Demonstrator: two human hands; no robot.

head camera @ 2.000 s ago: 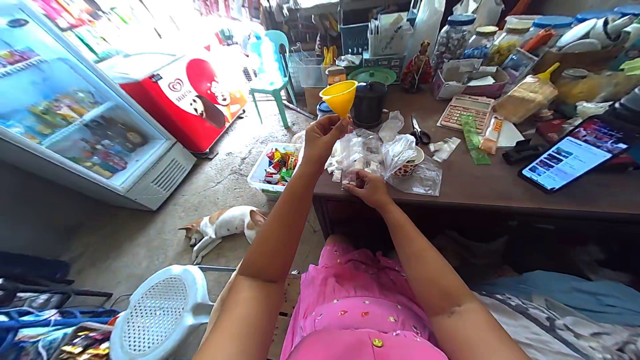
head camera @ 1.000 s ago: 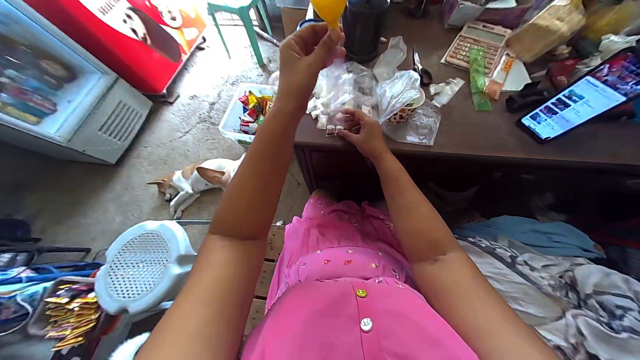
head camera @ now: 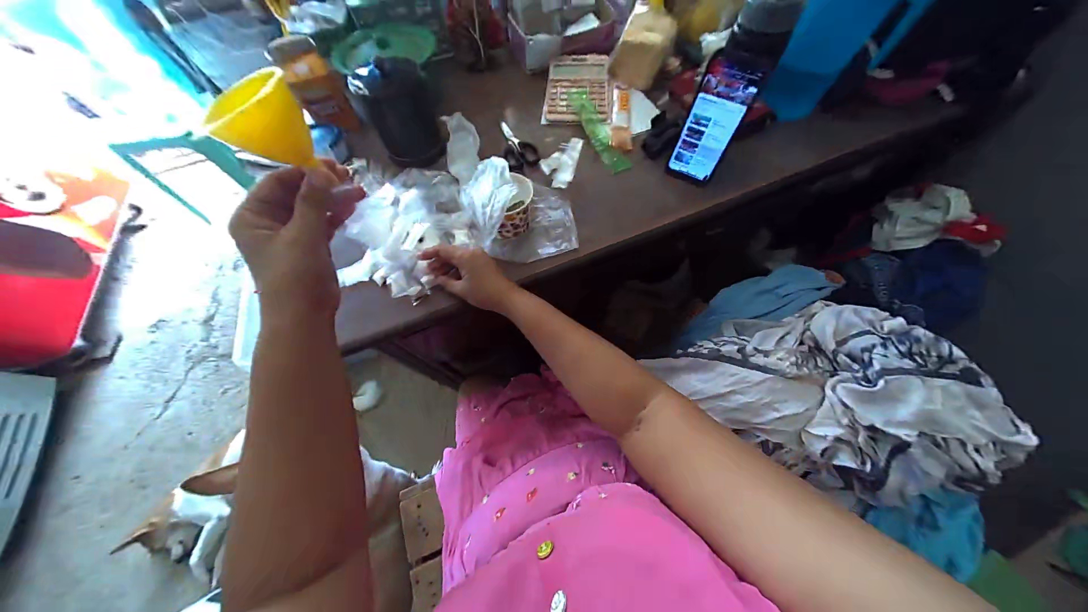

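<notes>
My left hand [head camera: 293, 221] is raised over the table's left end, its fingers closed round the narrow end of a yellow plastic funnel [head camera: 263, 119]. The funnel's wide mouth tilts up and to the left. Low on the tabletop, my right hand [head camera: 466, 274] touches a pile of small white plastic packets [head camera: 404, 270]; whether its fingertips grip one cannot be told. Just right of the pile are a knotted clear plastic bag [head camera: 489, 200], a patterned paper cup [head camera: 517, 212] and a flat clear bag [head camera: 548, 228]. Black-handled scissors [head camera: 520, 155] lie behind them.
Behind the pile stands a dark mug-like container [head camera: 398, 110]. A calculator [head camera: 576, 87], a green plastic strip [head camera: 600, 134] and a lit smartphone [head camera: 714, 119] are farther right. Clothes [head camera: 833, 382] lie heaped beneath the table [head camera: 646, 217]. A dog [head camera: 191, 514] lies on the floor at lower left.
The view has shifted a good deal. The left hand still holds the funnel up, and the right hand remains low at the packets.
</notes>
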